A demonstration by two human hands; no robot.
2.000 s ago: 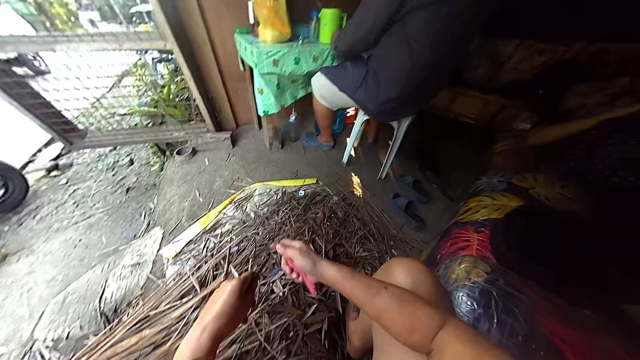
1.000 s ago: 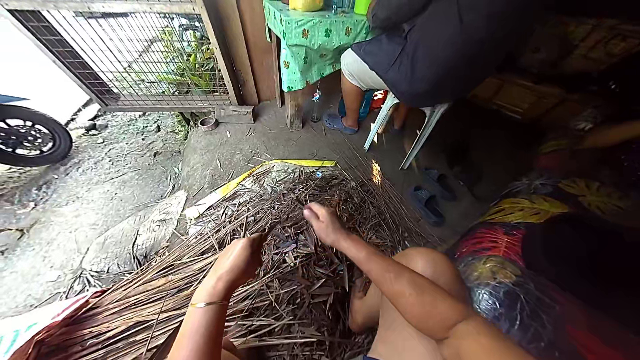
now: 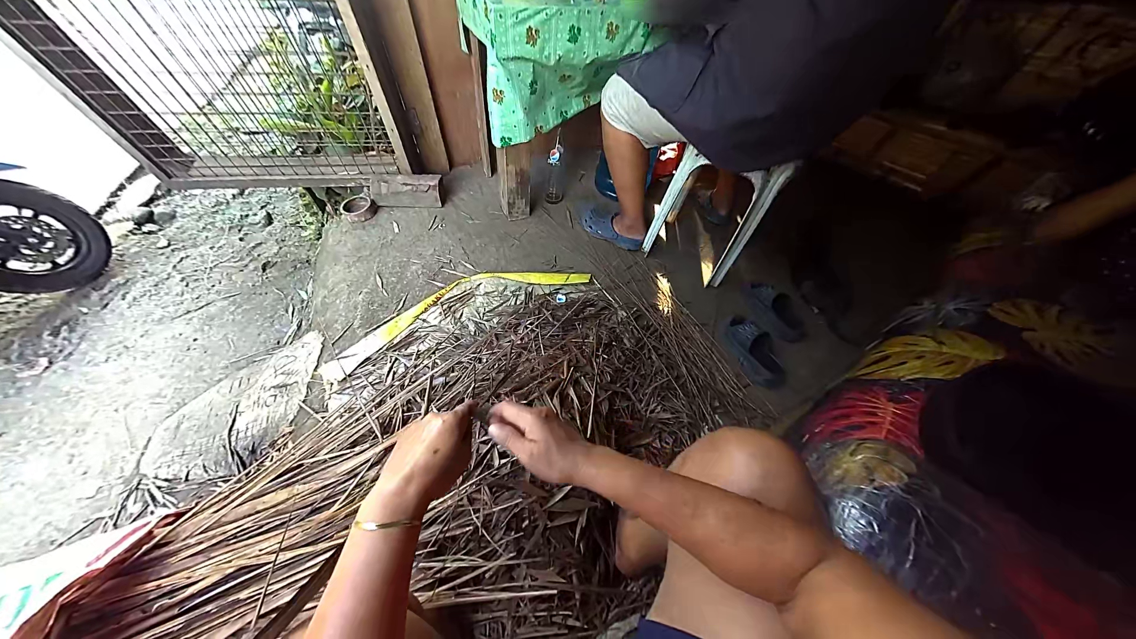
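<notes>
My left hand [image 3: 435,451], with a thin gold-coloured bangle [image 3: 387,524] on its wrist, is closed over the pile, apparently on dry leaf strips whose ends are hard to make out. Almost touching it, my right hand [image 3: 537,439] has its fingers curled, and a small dark piece [image 3: 482,414] shows between the two hands. Whether the right hand grips anything is hidden. Under both hands lies a heap of dry brown leaf scraps [image 3: 577,382]. Long dry leaf strips [image 3: 240,524] fan out to the lower left.
A yellow strap [image 3: 417,311] and a woven sack [image 3: 235,413] edge the heap. Beyond are a cloth-covered table [image 3: 550,80] and a person [image 3: 763,80] on a plastic chair [image 3: 750,222]. Slippers [image 3: 754,351] and plastic-wrapped bundles [image 3: 896,506] lie right. A motorcycle wheel [image 3: 44,235] is far left.
My hands have come together from their places apart one second ago. The pink-handled thing seen in my right hand two seconds ago does not show now.
</notes>
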